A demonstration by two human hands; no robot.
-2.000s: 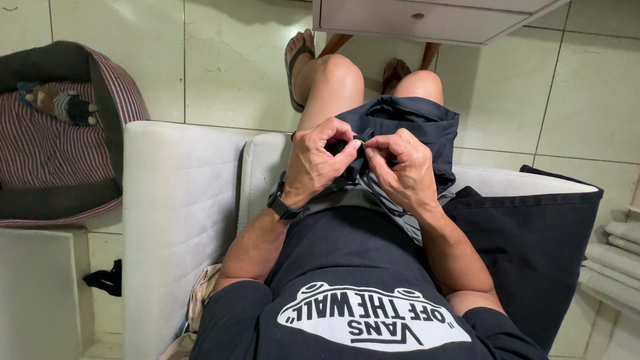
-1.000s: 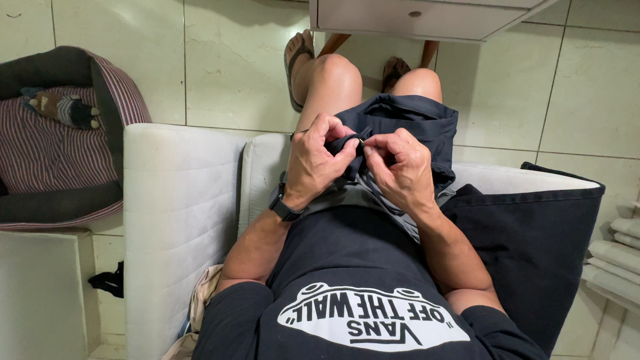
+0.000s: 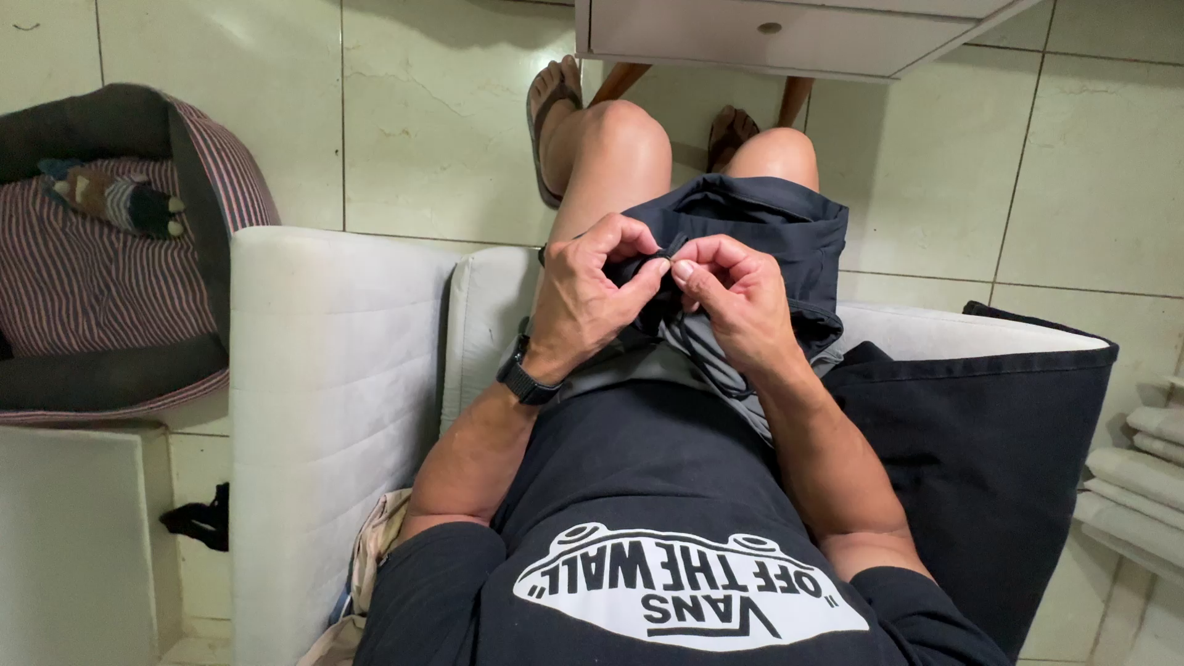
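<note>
A dark navy garment (image 3: 758,217) lies bunched over my lap, with a grey fabric part and a dark cord near my waist. My left hand (image 3: 592,291) pinches a small fold of the dark cloth between thumb and index finger. Close against it, my right hand (image 3: 740,296) has thumb and index finger pressed together at the same spot. Something tiny and pale shows between the fingertips, too small to name. A black watch (image 3: 527,373) is on my left wrist.
I sit on a pale padded seat, its white quilted armrest (image 3: 338,416) at left. Black cloth (image 3: 971,444) drapes over the right side. A white drawer unit (image 3: 777,37) stands ahead of my feet. A striped pet bed (image 3: 208,185) holding a soft toy (image 3: 116,199) lies at far left.
</note>
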